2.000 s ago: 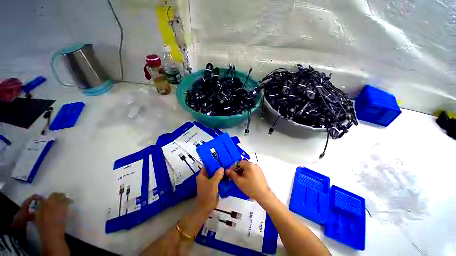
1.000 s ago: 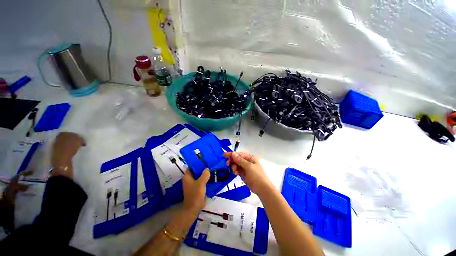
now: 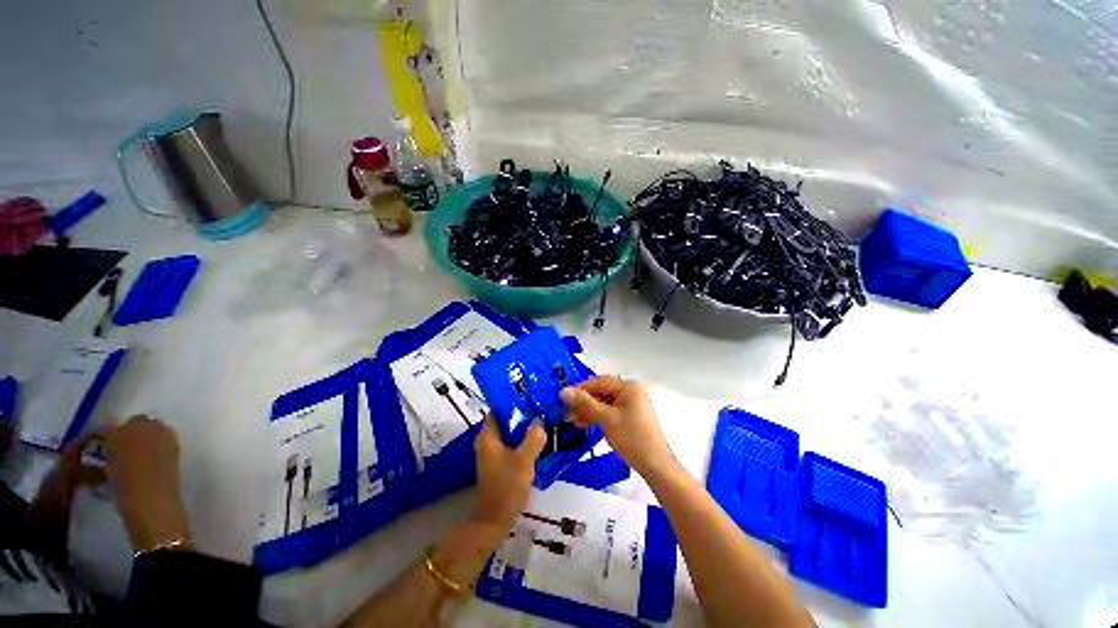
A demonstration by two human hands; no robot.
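Note:
My left hand (image 3: 505,464) holds a blue blister tray (image 3: 509,358) by its lower edge, above the printed boxes. My right hand (image 3: 609,411) is at the tray's right side, with its fingertips on a small black cable plug (image 3: 560,374) at a recess. Another plug (image 3: 521,382) with a silvery tip lies in the tray beside it. Black cable is partly visible at the tray's lower part, partly hidden by my fingers. Printed retail boxes (image 3: 307,460) lie fanned to the left, and one printed box (image 3: 589,552) lies below my hands.
A teal basin (image 3: 521,294) and a grey basin (image 3: 711,319) heaped with cables stand behind. Two blue trays (image 3: 840,528) lie at the right; a blue tray stack (image 3: 915,258) is near the wall. A co-worker's hand (image 3: 147,472), kettle (image 3: 206,172) and red-capped bottle (image 3: 384,190) are left.
A second plug now shows at the tray's upper right recess, and my right fingertips have moved onto it. The co-worker's hand has moved back down toward the front.

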